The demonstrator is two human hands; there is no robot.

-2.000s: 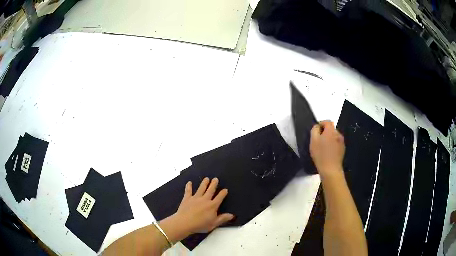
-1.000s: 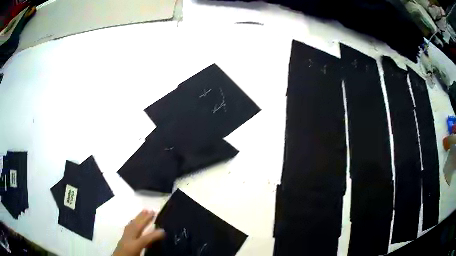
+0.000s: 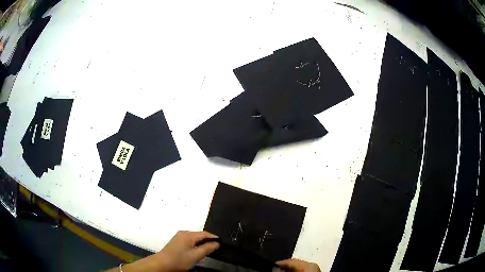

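Note:
A black fabric panel (image 3: pixel 258 215) with white chalk marks lies at the table's near edge. My left hand (image 3: pixel 189 248) pinches its near left edge, and my right hand (image 3: pixel 299 265), cut off by the bottom of the picture, pinches near its right corner. The near edge looks raised or folded between them. Beyond it lie overlapping black panels (image 3: pixel 287 93) with chalk marks. To the left is a star-shaped pile of black pieces (image 3: pixel 151 154) with a cream brand label (image 3: pixel 123 155) on top.
Another labelled black pile (image 3: pixel 58 133) lies farther left. Long rows of overlapped black panels (image 3: pixel 396 117) run down the right side with thin white gaps. The table edge (image 3: pixel 80 220) curves at lower left, above a floor with a yellow line.
My right hand has come to the near panel, and both hands now hold its near edge. The panel sits more squarely. The view has shifted, and both labelled piles show farther right.

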